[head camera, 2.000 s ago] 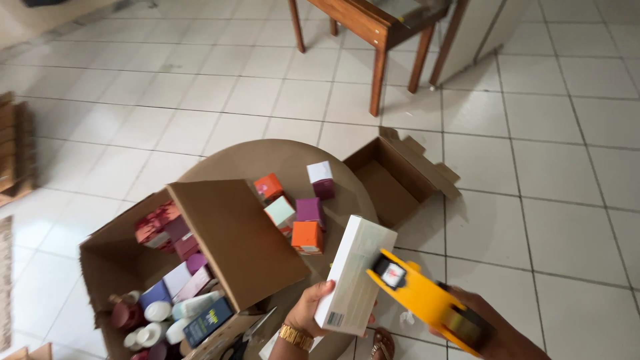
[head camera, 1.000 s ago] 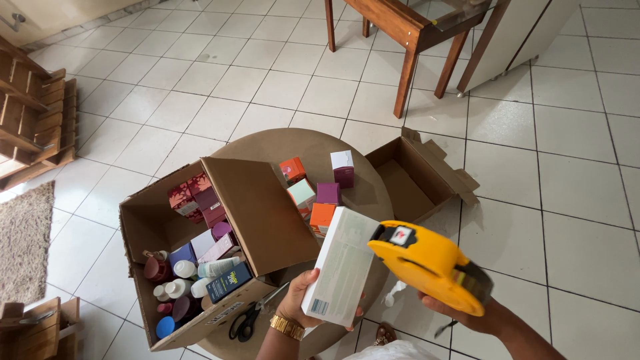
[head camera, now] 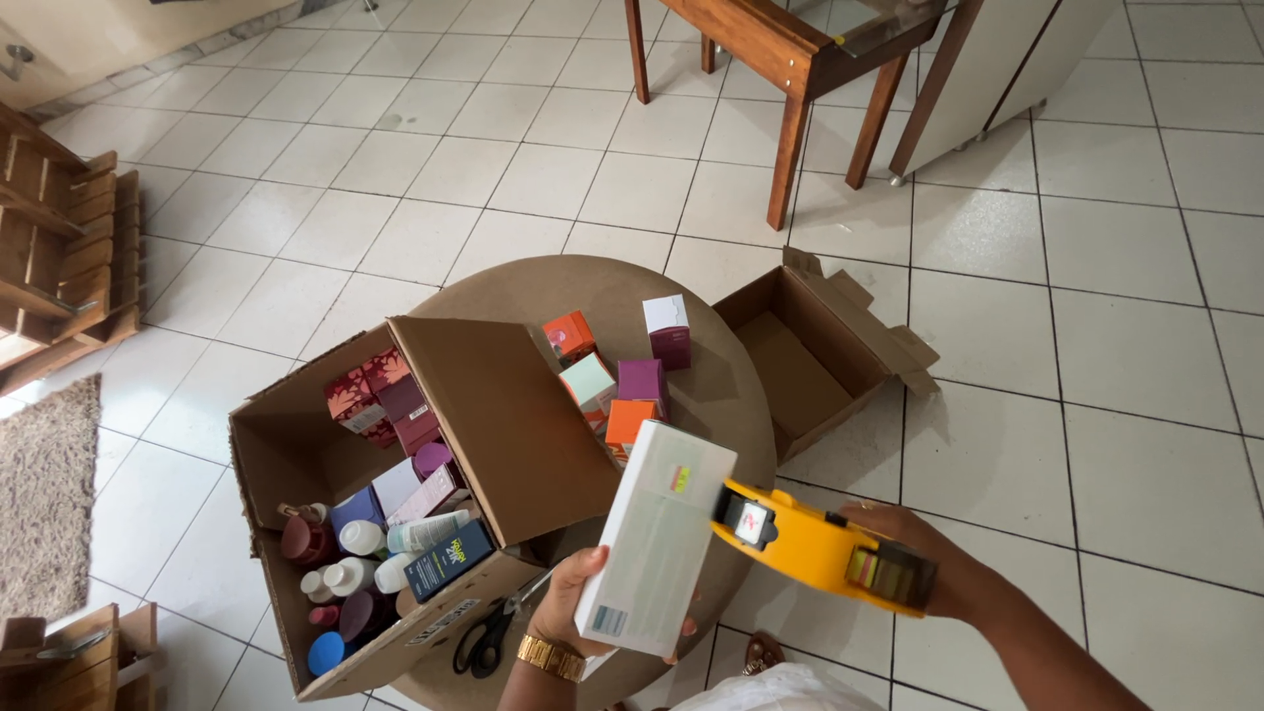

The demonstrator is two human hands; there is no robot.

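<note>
My left hand (head camera: 573,602), with a gold watch at the wrist, grips a white carton (head camera: 657,538) that bears a small yellow-and-pink label near its upper end. From the right, my right hand (head camera: 913,543) holds a yellow price label gun (head camera: 825,548), its black head at the carton's right edge; the fingers are partly hidden behind it. Beyond the carton, orange, purple and white small boxes (head camera: 642,380) stand on a round table (head camera: 513,281). Left of my left hand, an open cardboard box (head camera: 326,425) holds bottles, jars and cartons. Black-handled scissors (head camera: 484,642) lie beside it.
An open cardboard box (head camera: 800,355) sits beyond the round table's right edge. A wooden table (head camera: 790,59) and a pale cabinet (head camera: 987,89) stand at the top right. Wooden slatted furniture (head camera: 59,247) and a shaggy rug (head camera: 49,494) are at the left. A sandalled foot shows below.
The yellow-and-pink label shows on the white carton now; one second ago none was visible there. Both hands keep hold of the carton and the label gun.
</note>
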